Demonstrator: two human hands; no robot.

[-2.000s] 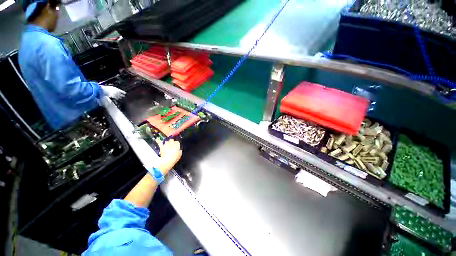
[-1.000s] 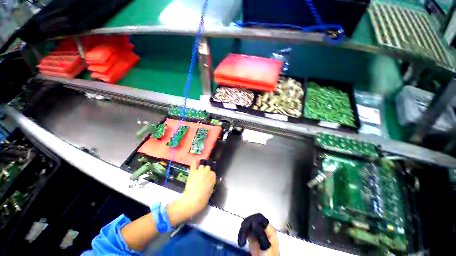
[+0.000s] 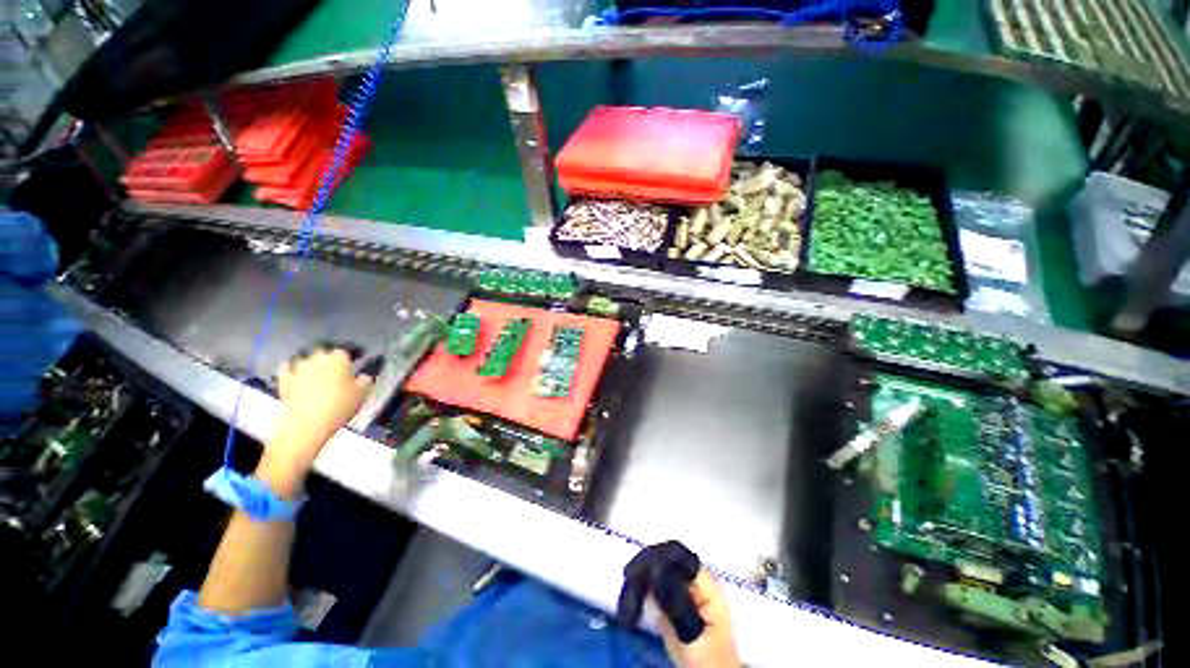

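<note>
A red foam tray (image 3: pixel 522 407) lies on a black carrier on the conveyor, with three small green boards (image 3: pixel 504 347) on it. A pale latch (image 3: pixel 412 355) stands out at the carrier's left edge. My left hand (image 3: pixel 317 402), with a blue wrist strap (image 3: pixel 255 496), is just left of this latch, fingers bent. Its fingertips are blurred, so I cannot tell if it touches or holds anything. My right hand (image 3: pixel 681 608), in black finger cots, is at the bottom centre by the front rail, fingers curled together. Whether something is in it is hidden.
A second carrier with a large green circuit board (image 3: pixel 972 476) is at the right. Behind the conveyor are bins of small metallic parts (image 3: pixel 613 225), beige parts (image 3: pixel 744 225) and green parts (image 3: pixel 881 232). Red trays (image 3: pixel 649 150) are stacked above them. A blue coiled cord (image 3: pixel 311 215) hangs at the left. A blue sleeve (image 3: pixel 29 313) shows far left.
My left hand has moved from the red tray's front edge to the left of the carrier. My right hand, out of view two seconds ago, is at the bottom centre. The camera view has turned right.
</note>
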